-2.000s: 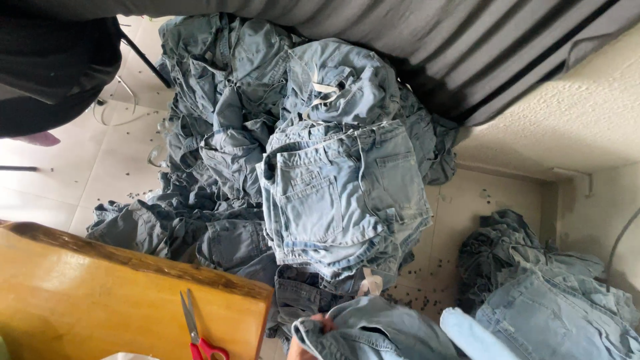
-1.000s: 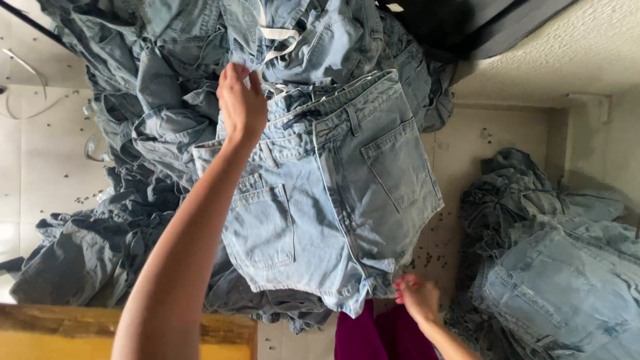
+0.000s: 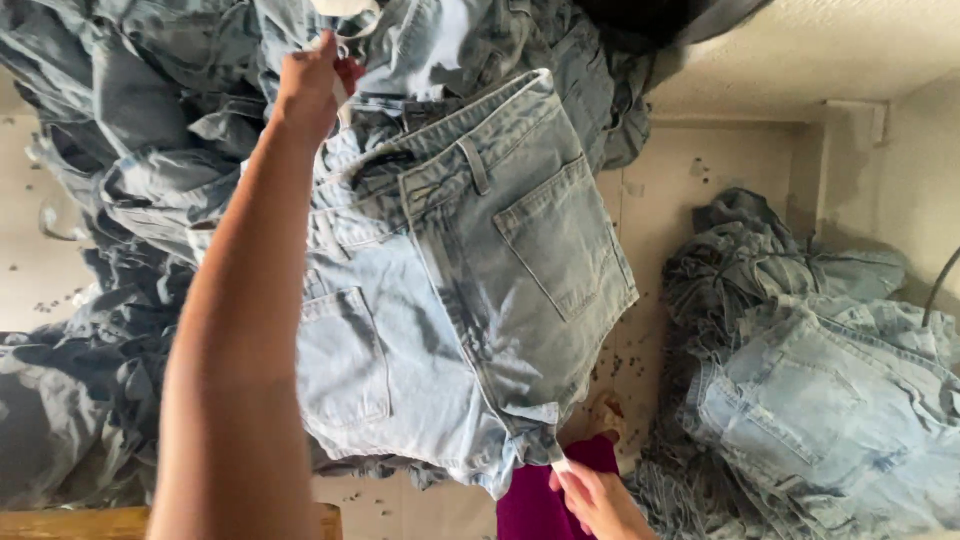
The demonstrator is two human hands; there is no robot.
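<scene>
Light blue denim shorts (image 3: pixel 517 262) lie folded on top of a stack in the middle of the head view, waistband toward the top. My left hand (image 3: pixel 319 86) is at the upper left of the stack, its fingers closed on a white strip (image 3: pixel 343 105) beside the waistband. At the lower edge, my right hand (image 3: pixel 592 491) pinches a small white piece (image 3: pixel 560 465) at the hem of the shorts. My left forearm hides part of the stack's left side.
Heaped denim garments (image 3: pixel 142 90) spread behind and to the left. Another denim pile (image 3: pixel 810 397) lies at the right near the wall. A wooden table edge (image 3: pixel 82 523) shows at the bottom left. Small dark bits are scattered on the tiled floor (image 3: pixel 637 217).
Two seconds ago one hand held denim at the bottom, beside red-handled scissors on the table. Since one second ago, my left hand has closed on the white strip. The view has moved closer to the stack.
</scene>
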